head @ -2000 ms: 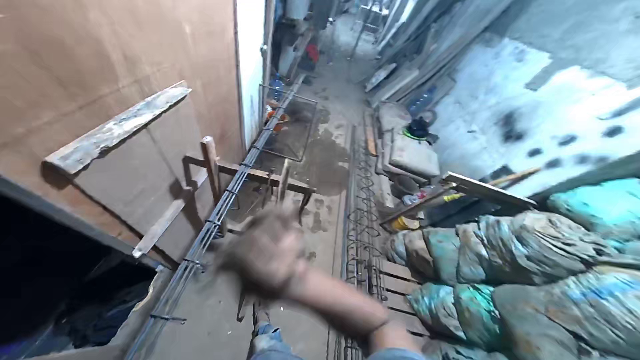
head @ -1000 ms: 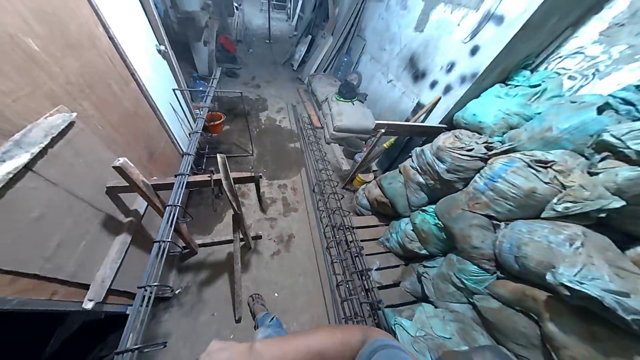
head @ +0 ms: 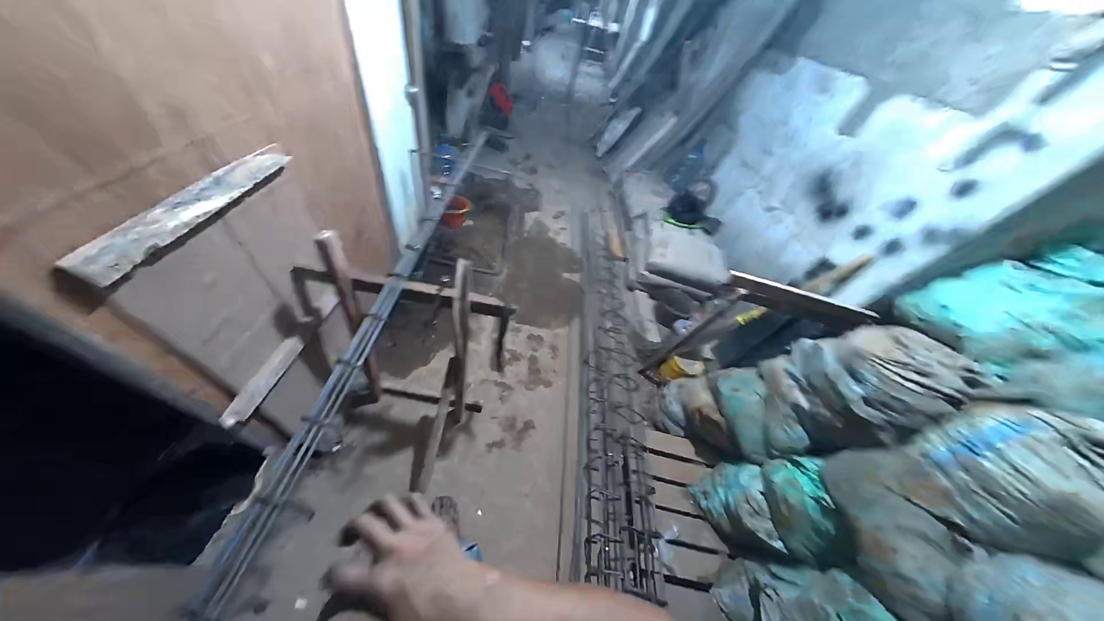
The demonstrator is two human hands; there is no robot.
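Observation:
My right hand (head: 401, 552) is at the bottom of the head view, left of centre, with its fingers spread and nothing seen in it. The forearm comes in from the lower right. Left of the hand runs a long tied rebar cage (head: 349, 366), resting across a wooden trestle (head: 431, 293). The hand appears over the floor between this cage and the trestle's leg; no contact with either can be made out. A sandalled foot (head: 446, 511) shows just beyond the fingers. My left hand is out of view.
Filled sacks (head: 897, 492) are piled at the right. More rebar cages (head: 617, 466) lie along the floor beside them. A plywood panel (head: 198, 78) with a dark opening stands at the left. An orange bucket (head: 455, 212) stands farther off.
My right hand, mostly below the frame one second ago, has come into view with its fingers spread. The view has swung noticeably.

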